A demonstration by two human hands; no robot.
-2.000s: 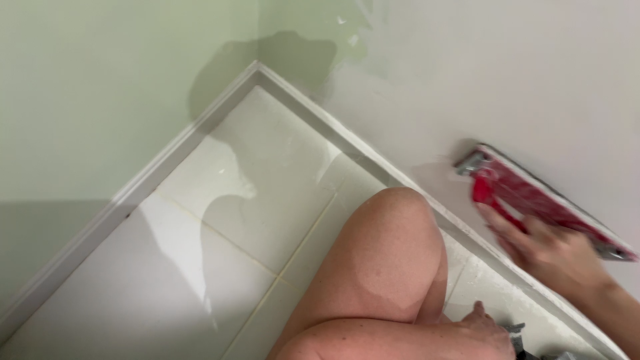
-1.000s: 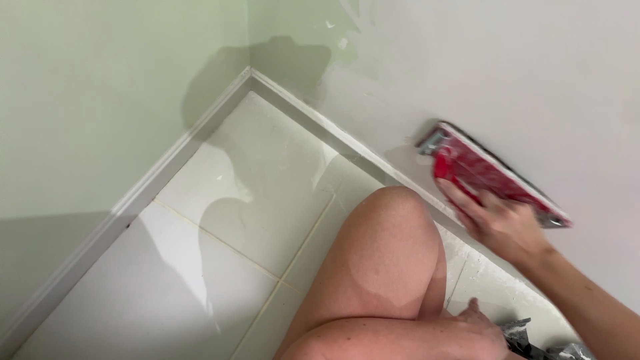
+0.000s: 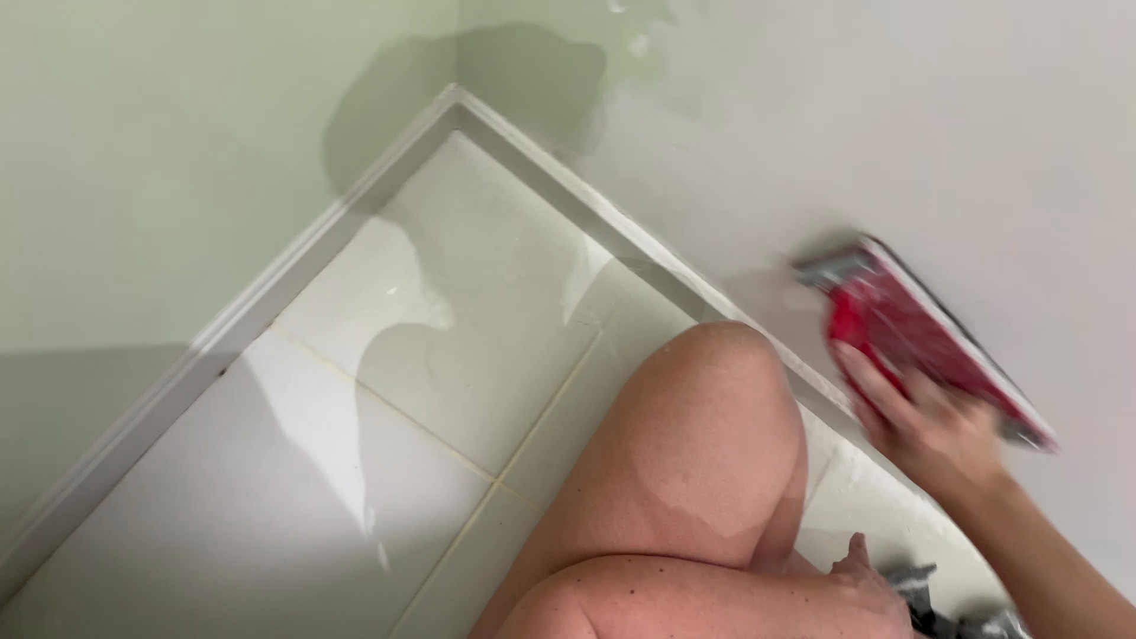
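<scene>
My right hand (image 3: 932, 417) grips the red handle of a hand sander (image 3: 941, 328), a long flat red block with metal clamps at its ends. The sander lies against the pale, coated part of the wall (image 3: 1003, 160), above the skirting board, and is blurred. At the bottom right, beyond my bent knee, my left hand (image 3: 865, 581) is low over the tiled floor, beside a dark grey crumpled thing (image 3: 919, 595) that is partly hidden. Whether the left fingers hold any of it does not show.
White skirting boards (image 3: 621, 222) meet in the corner below a green wall (image 3: 177, 133). Large white floor tiles (image 3: 470, 373) with yellowish joints carry white dust and my shadow. My bare knee (image 3: 719, 399) rises close to the right skirting board.
The sander in my right hand has moved along the wall, toward the corner between the two earlier frames. My left hand stays low by the dark grey thing.
</scene>
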